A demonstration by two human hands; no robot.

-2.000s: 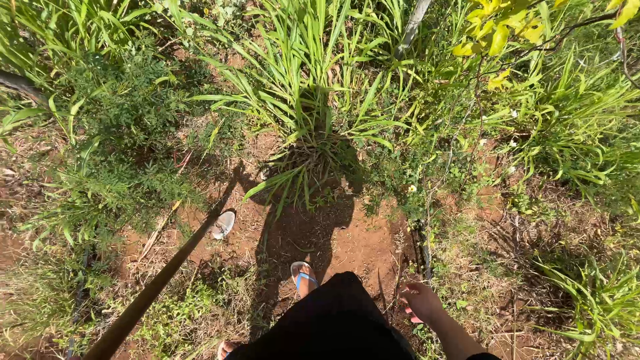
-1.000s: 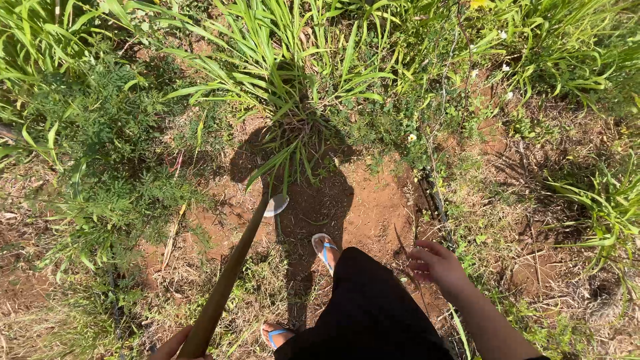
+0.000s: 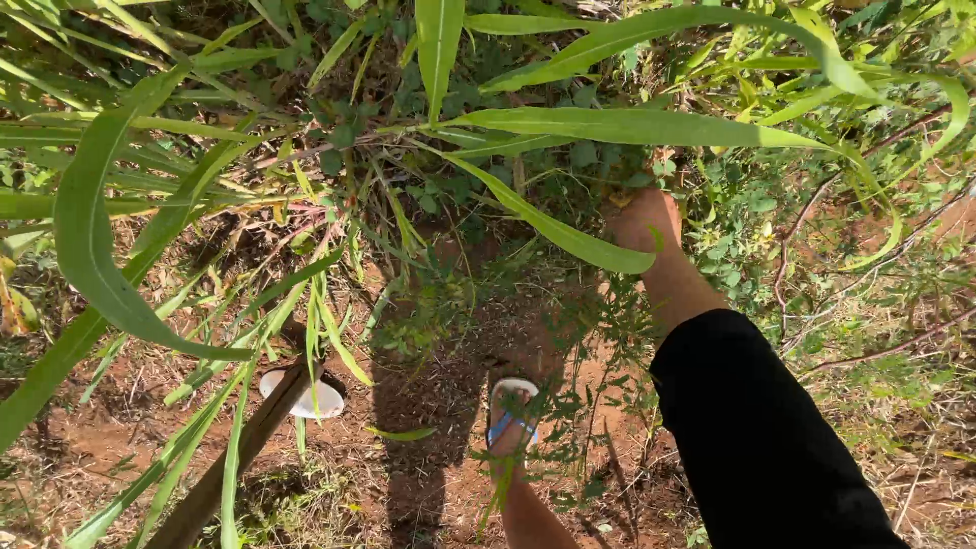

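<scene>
My right hand (image 3: 646, 221) reaches down into leafy green stems beside the tall grass (image 3: 534, 126); its fingers are hidden by foliage, so what it touches cannot be told. A black sleeve covers the arm behind it. At the lower left a long wooden handle (image 3: 244, 446) slants up to a pale, rounded metal blade (image 3: 305, 395) lying on the reddish soil. My left hand is out of the picture. Between the blade and my sleeve, a foot in a sandal with a blue strap (image 3: 512, 427) stands on the ground.
Long arching grass blades (image 3: 91, 229) cross the view at the left and top. Thin woody branches (image 3: 785, 259) bend through the weeds at the right. Dry litter and red soil (image 3: 427, 473) lie about the foot, partly in shadow.
My right hand has gone from above the bare soil into the foliage. My left hand, at the handle a second ago, has left the view. The view is now much closer to the plants.
</scene>
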